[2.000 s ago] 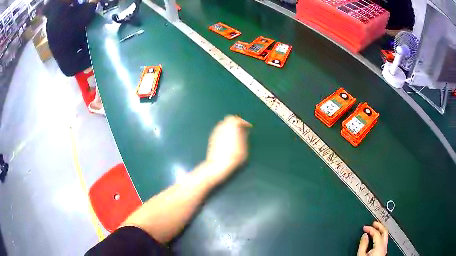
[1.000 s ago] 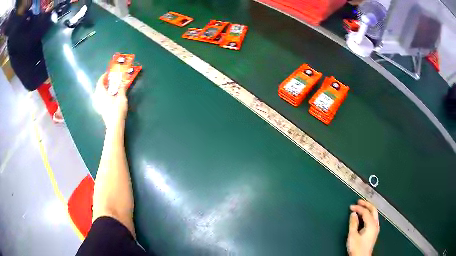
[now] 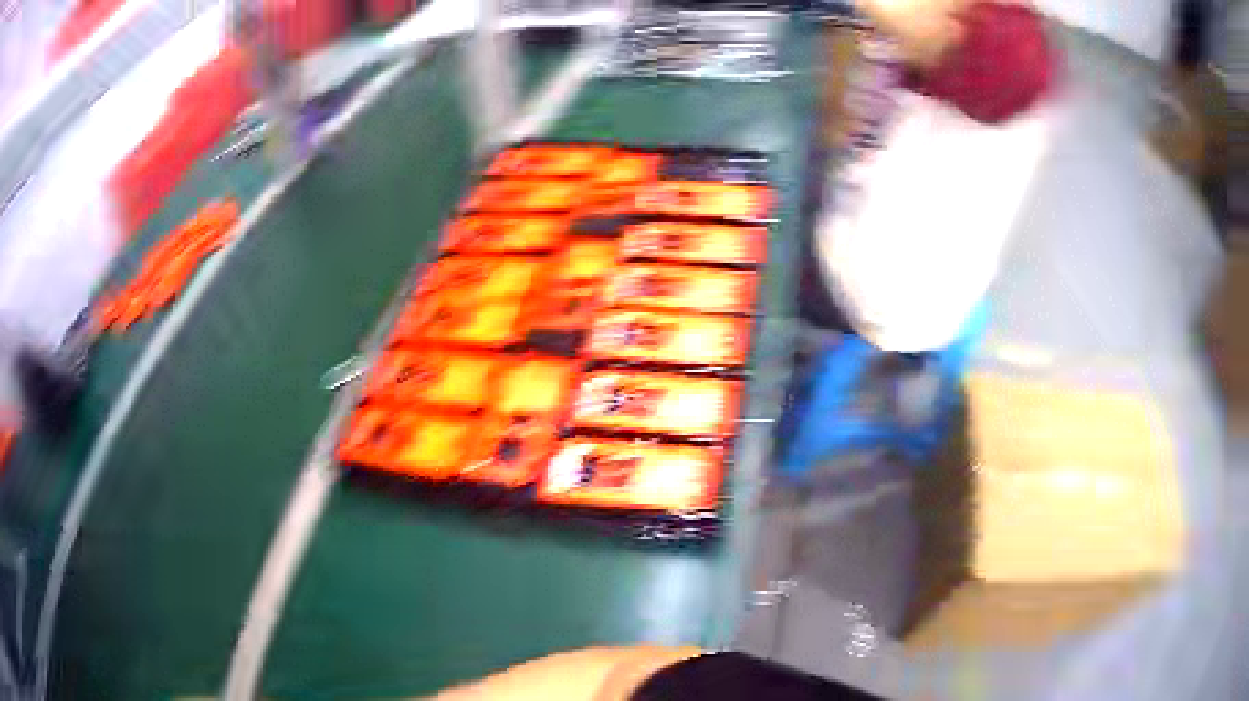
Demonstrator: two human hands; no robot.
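A black tray point(image 3: 644, 523) lies on the green work surface in the middle of the view, blurred by motion. It holds rows of orange housings point(image 3: 651, 401) with pale or yellowish faces; dark gaps show between some of them. A bare forearm with a black sleeve crosses the bottom edge below the tray. Its hand is cut off by the edge, and I cannot tell for sure which arm it is. Neither of my hands is visible, so what they hold is hidden.
A pale strip point(image 3: 291, 548) runs along the green surface left of the tray. Blurred orange pieces point(image 3: 171, 264) lie at the far left. A person with a maroon sleeve point(image 3: 1007, 62) is at the upper right. A blue stool point(image 3: 856, 404) and cardboard box point(image 3: 1075, 479) stand at right.
The view has swung to the right, bringing in the tray, coworker and boxes. The two orange stacks and both hands have left the view, including the left one that was at the housings.
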